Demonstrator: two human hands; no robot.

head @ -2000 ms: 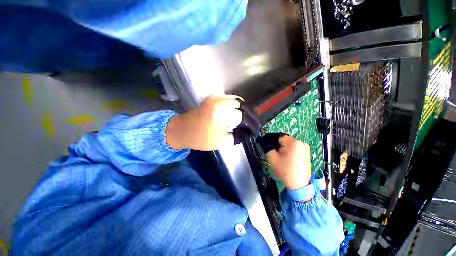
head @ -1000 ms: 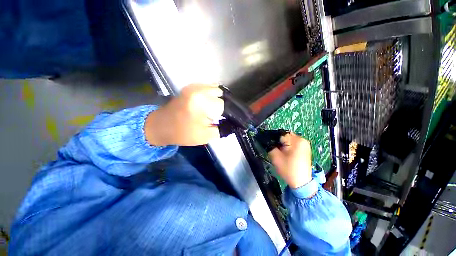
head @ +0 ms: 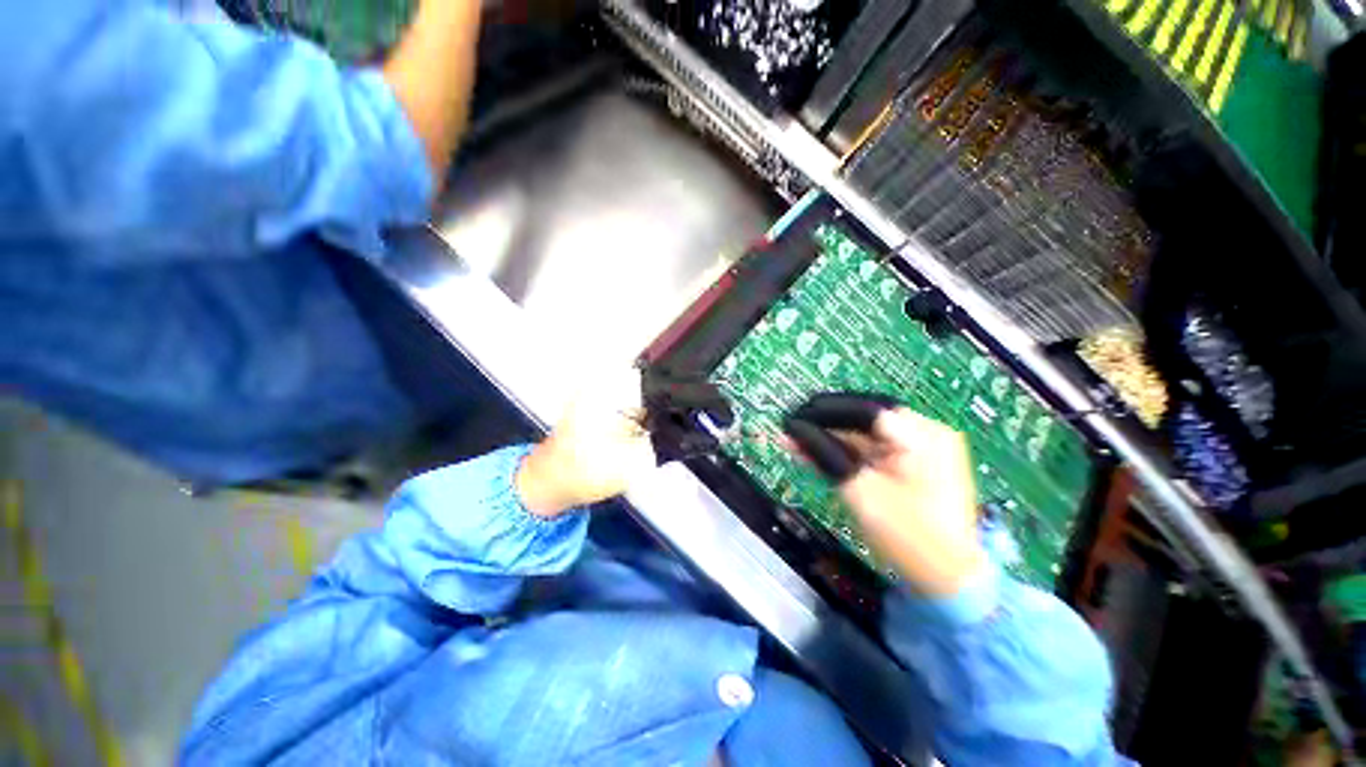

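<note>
A green circuit board [head: 959,435] with white markings lies in a black carrier with dark red side bars [head: 704,322]. My left hand [head: 587,454] is at the board's near left corner, over the metal rail edge, its fingertips in black cots; what it holds, if anything, is hidden. My right hand [head: 906,487] is over the board's near half, blurred, its black-cotted fingers pointing left. I cannot tell whether it holds a small part.
Clear stacked trays [head: 996,195] stand behind the far rail [head: 1034,360]. Beside them are heaps of cream parts [head: 1124,375] and blue-violet parts [head: 1206,450]. Another person's blue sleeve [head: 225,135] reaches in at upper left. Yellow components [head: 1184,38] lie on a green shelf.
The view has turned, and more of the board shows. My right hand has come away from my left hand, over the board. A neighbour's arm now shows at upper left.
</note>
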